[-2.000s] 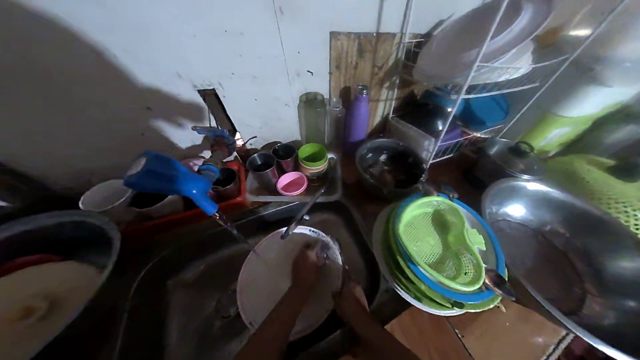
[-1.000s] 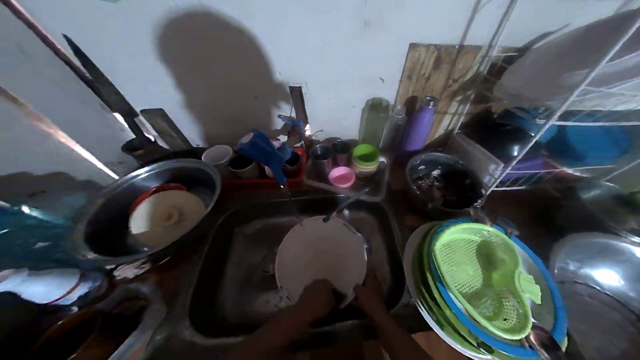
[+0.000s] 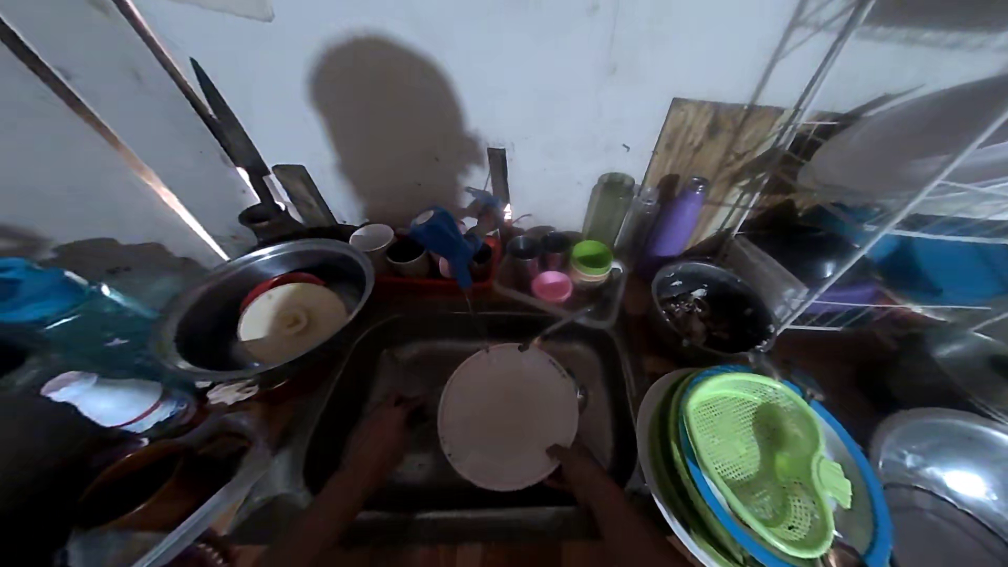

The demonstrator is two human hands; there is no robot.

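Observation:
A round white plate (image 3: 508, 417) is tilted in the metal sink basin (image 3: 472, 516). My right hand (image 3: 579, 472) grips the plate's lower right edge. To the plate's left, my left hand (image 3: 386, 429) is low in the basin, apart from the plate; shadow hides its fingers, so whether it holds anything is unclear. Above the plate a blue faucet fitting (image 3: 445, 240) points down, with a thin stream below it. A utensil handle (image 3: 563, 324) slants over the sink's back edge, behind the plate.
Left stands a metal basin (image 3: 185, 335) holding a cream lid (image 3: 291, 321). Cups, including a pink cup (image 3: 551, 287), line the back beside a purple bottle (image 3: 679, 216). Right are stacked dishes under a green strainer (image 3: 756, 457), a dark bowl (image 3: 713, 307) and a wire rack (image 3: 890, 228).
My left hand has moved left, off the plate it was at one second ago. My right hand stays at the plate's right edge. The view has shifted left since two seconds ago.

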